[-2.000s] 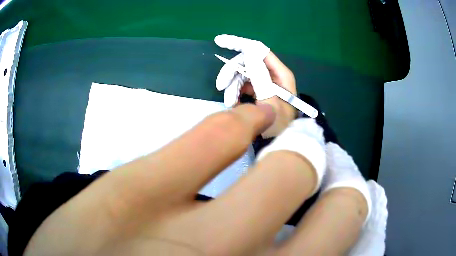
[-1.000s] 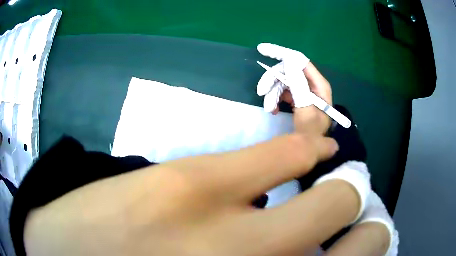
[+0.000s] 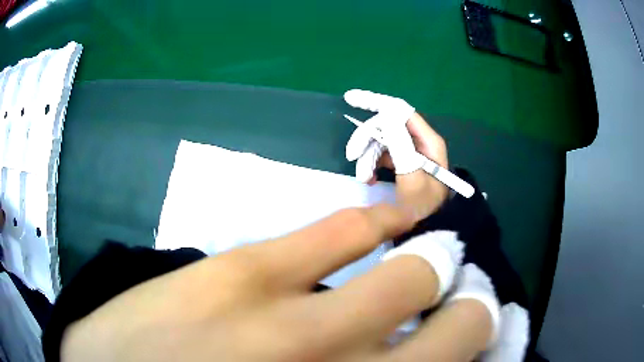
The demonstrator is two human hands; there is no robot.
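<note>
My left hand [image 3: 268, 297] is large and blurred, close to the camera, reaching from the lower left. White finger cots cover some fingertips; the index finger is bare. Its fingers overlap my dark right sleeve in view, and whether they grip anything cannot be told. My right hand [image 3: 406, 152], with white finger cots, is farther off near the middle, holding slim silver-grey tweezers [image 3: 450, 179]. Their pointed tip faces upper left and their flat rear end lower right. A white foam sheet [image 3: 233, 191] lies below, partly hidden by my left hand.
A black phone middle frame [image 3: 482, 30] lies on the glossy green surface [image 3: 282, 42] at the upper right. A white ridged tray [image 3: 32, 148] with small dark holes is at the left. A pale grey machine cabinet [image 3: 607, 233] stands at the right. A red corner shows at the upper left.
Since one second ago the view has shifted, so the sheet and right hand sit lower and the black frame shows more fully. My left fingers appear farther left. The tweezers stay in my right hand.
</note>
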